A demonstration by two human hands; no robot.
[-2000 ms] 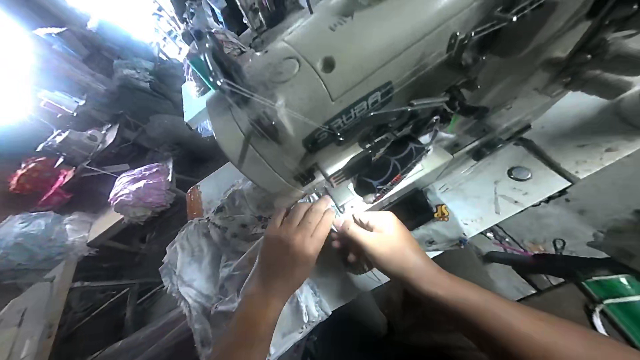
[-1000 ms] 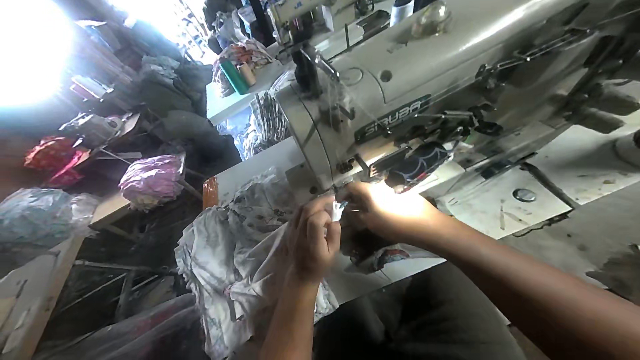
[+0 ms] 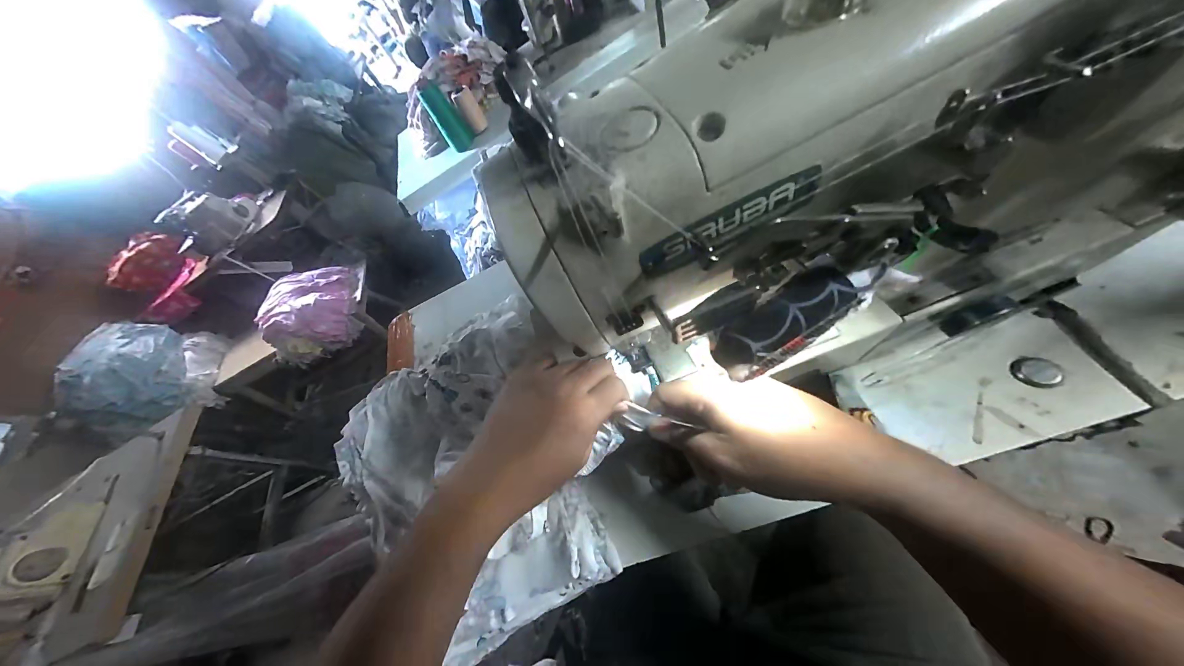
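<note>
An industrial sewing machine (image 3: 740,139) with a pale body stands across the upper right, its lamp lighting the needle area. My left hand (image 3: 555,416) grips the edge of a whitish printed fabric (image 3: 407,453) just below the machine's head. The bulk of that fabric hangs in a crumpled heap to the left of the hand. Close by on the right, my right hand (image 3: 731,430) pinches a small pale piece of the cloth between thumb and fingers beside the needle area. Its back is overlit, and the fingertips are partly hidden. Dark patterned cloth (image 3: 786,314) lies against the machine.
Green (image 3: 445,117) and beige thread spools stand on a white table at the upper left. Bundles of pink cloth (image 3: 310,310), red cloth (image 3: 148,268) and light blue cloth (image 3: 120,375) sit farther left. A round metal button (image 3: 1037,372) is set in the machine bed at right.
Both hands stay close together by the needle area, holding the cloth. The view has shifted. A pale strip now shows stretched between the fingers.
</note>
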